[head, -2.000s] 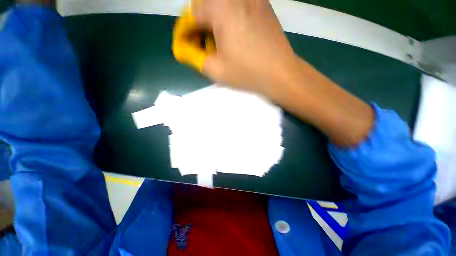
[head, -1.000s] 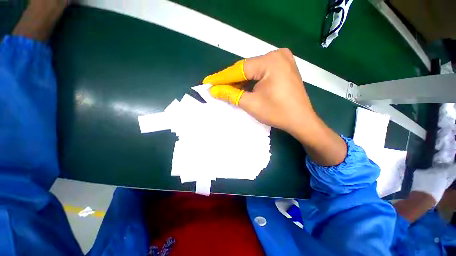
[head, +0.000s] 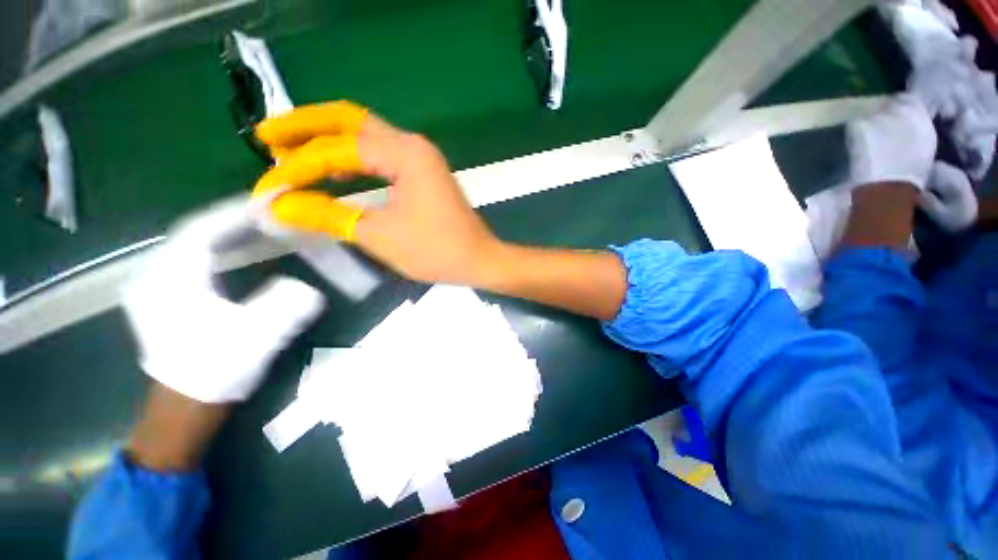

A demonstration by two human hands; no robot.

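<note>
My right hand (head: 405, 202), with yellow finger cots, is in front of the pale rail and pinches a white sleeve (head: 341, 268), which slants down behind its fingers. My left hand (head: 219, 312), in a white glove, is blurred. Its fingertips meet or nearly meet my right fingertips, and its thumb is spread apart below. I cannot tell if it grips anything. No glasses show clearly in it. A fanned pile of white sleeves (head: 432, 394) lies on the dark green bench (head: 580, 361), one strip sticking out over the front edge.
Wrapped glasses (head: 553, 55) lie on the green belt (head: 427, 66), more at the upper left and far left. A slanted support post (head: 755, 66) joins the rail (head: 547, 170). White sheets (head: 744, 202) lie at the right, beside a neighbour's gloved hands (head: 892, 148).
My right hand has risen from the pile and moved left with a sleeve. My gloved left hand has come into view beside it. The view has turned, showing more of the belt and the neighbour.
</note>
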